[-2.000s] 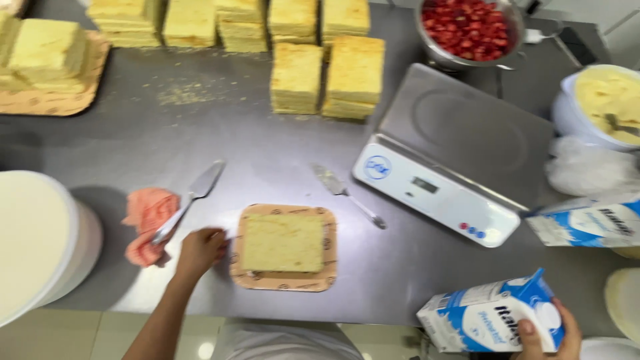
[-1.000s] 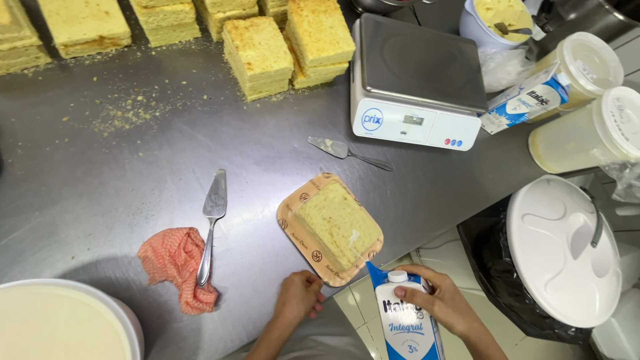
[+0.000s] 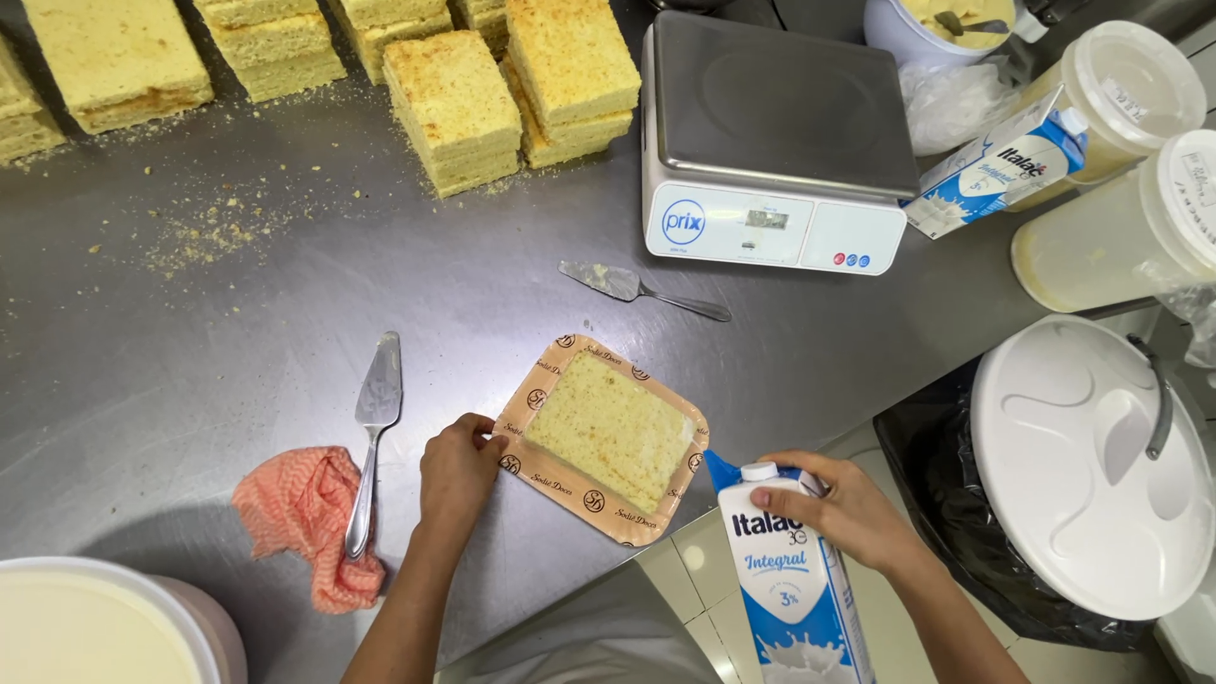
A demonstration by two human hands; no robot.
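My left hand [image 3: 461,467] pinches the left edge of a printed cardboard cake board [image 3: 560,494]. On that board lies a square sheet of yellow sponge cake [image 3: 613,427], with a paler patch near its right corner. My right hand [image 3: 836,503] grips the top of a blue and white milk carton [image 3: 788,589], whose opened corner spout points toward the board's right corner. One cake server [image 3: 380,399] rests with its handle on a coral cloth [image 3: 309,522]. Another cake server [image 3: 613,282], smeared with crumbs, lies beyond the board.
Stacked sponge blocks [image 3: 456,104] stand at the back left. A digital scale [image 3: 779,123] sits behind the board, with a second milk carton [image 3: 997,171] and plastic tubs [image 3: 1092,228] to its right. A white bucket [image 3: 180,627] is front left; a lidded bin [image 3: 1083,465] stands beyond the steel table's edge.
My right hand has brought the milk carton close to the board's right corner. My left hand, beside the board before, now holds its edge. The view has shifted and turned.
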